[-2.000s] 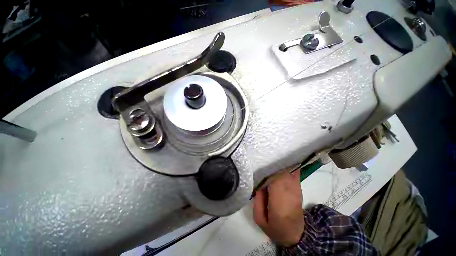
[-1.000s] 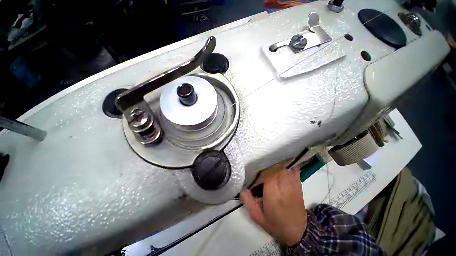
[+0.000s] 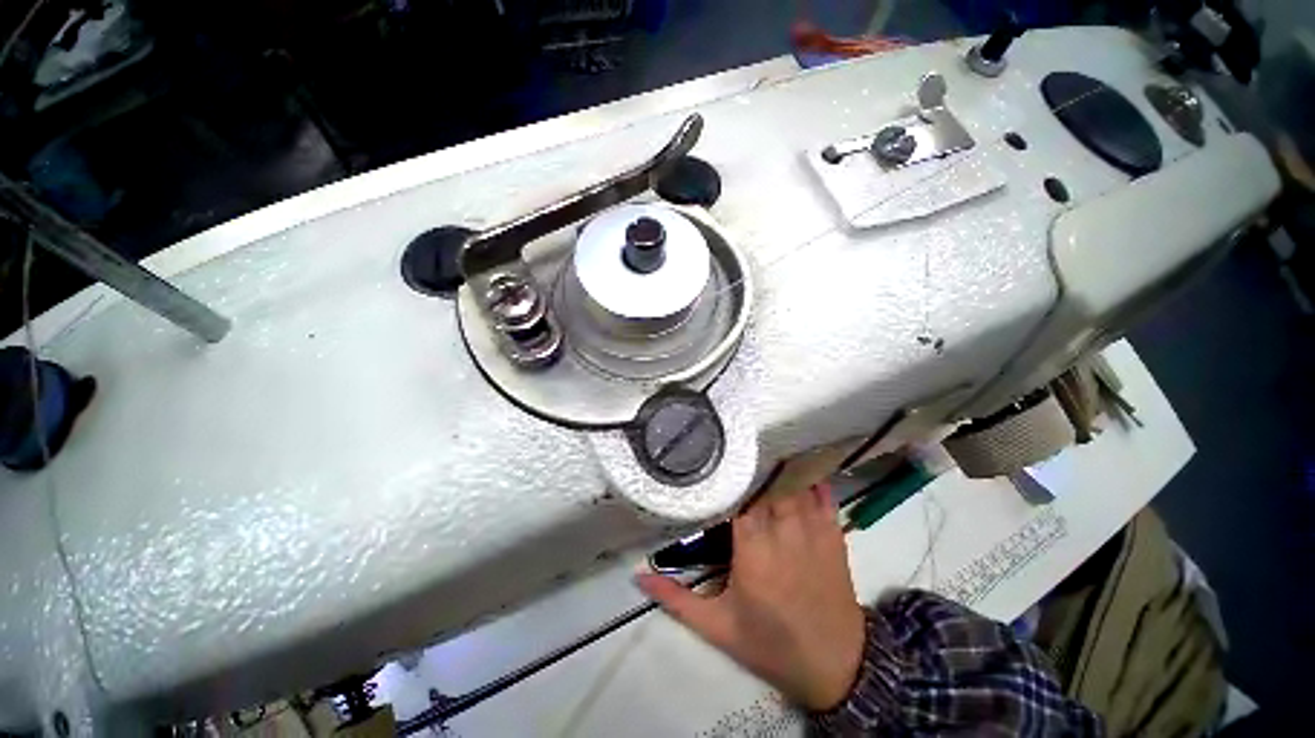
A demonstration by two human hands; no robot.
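Observation:
The long white sewing machine head (image 3: 332, 476) crosses the view. On its top, a silver disc (image 3: 635, 281) sits on the bobbin winder below a bent metal lever (image 3: 591, 202). My right hand (image 3: 772, 584) lies palm down on the white table below the machine arm, thumb apart from the fingers. Its fingertips reach the arm's lower edge and are partly hidden, so I cannot tell whether it holds anything. A dark flat object, possibly the phone (image 3: 695, 552), shows between thumb and fingers. A dark green handle (image 3: 887, 495) lies right of the hand. My left hand is out of view.
Rolled khaki strips (image 3: 1014, 437) lie at the table's right end. The white table (image 3: 937, 534) has a printed ruler near its front edge. Khaki cloth (image 3: 1132, 627) is at lower right. A metal rod (image 3: 144, 281) stands at the left. Small lit parts show at bottom left.
The view has shifted, so the winder sits farther right and a dark blue spool shows at left. My right hand has moved slightly left, its thumb more spread and more of the dark object visible.

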